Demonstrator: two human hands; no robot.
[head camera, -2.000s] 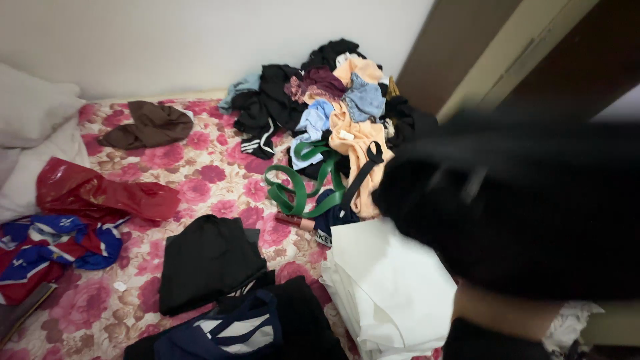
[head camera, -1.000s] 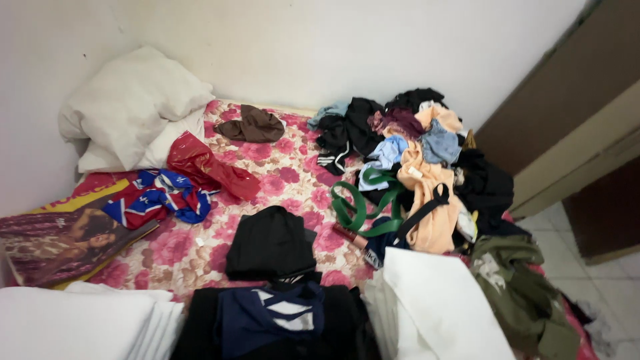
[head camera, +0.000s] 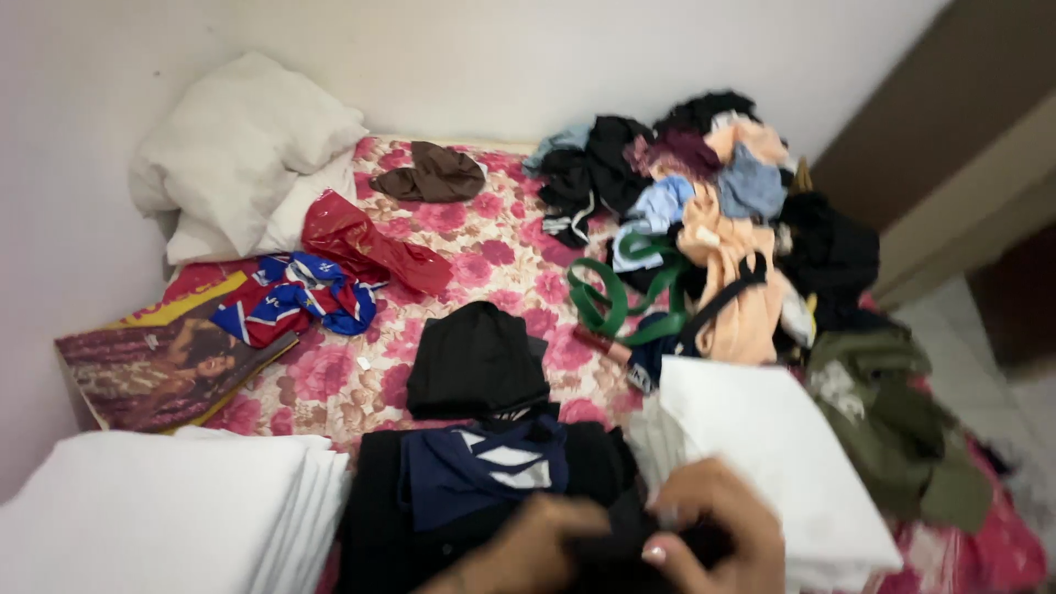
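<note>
Low in the view, my left hand (head camera: 536, 540) and my right hand (head camera: 722, 524) are both closed on a black garment (head camera: 615, 557), blurred by motion. Just beyond them, a navy garment with a white print (head camera: 437, 487) lies on folded black clothing (head camera: 375, 503). Further back is a folded black garment (head camera: 478, 363). White stacked sheets (head camera: 767, 454) sit under and beside my right hand, and another white stack (head camera: 165, 511) stands at the lower left. The lower ends of the black garment are hidden at the frame's edge.
The floral bedsheet (head camera: 470, 272) carries a heap of mixed clothes (head camera: 734, 272) with a green strap (head camera: 610, 318), an olive garment (head camera: 891, 421), a brown cloth (head camera: 433, 173), a red plastic bag (head camera: 371, 247), a red-and-blue garment (head camera: 305, 297), a printed bag (head camera: 165, 363) and a white pillow (head camera: 247, 148).
The large dark blurred cloth at the right two seconds ago is gone from there. No hands show one second ago; both are now low in view on a black garment. The view has shifted left.
</note>
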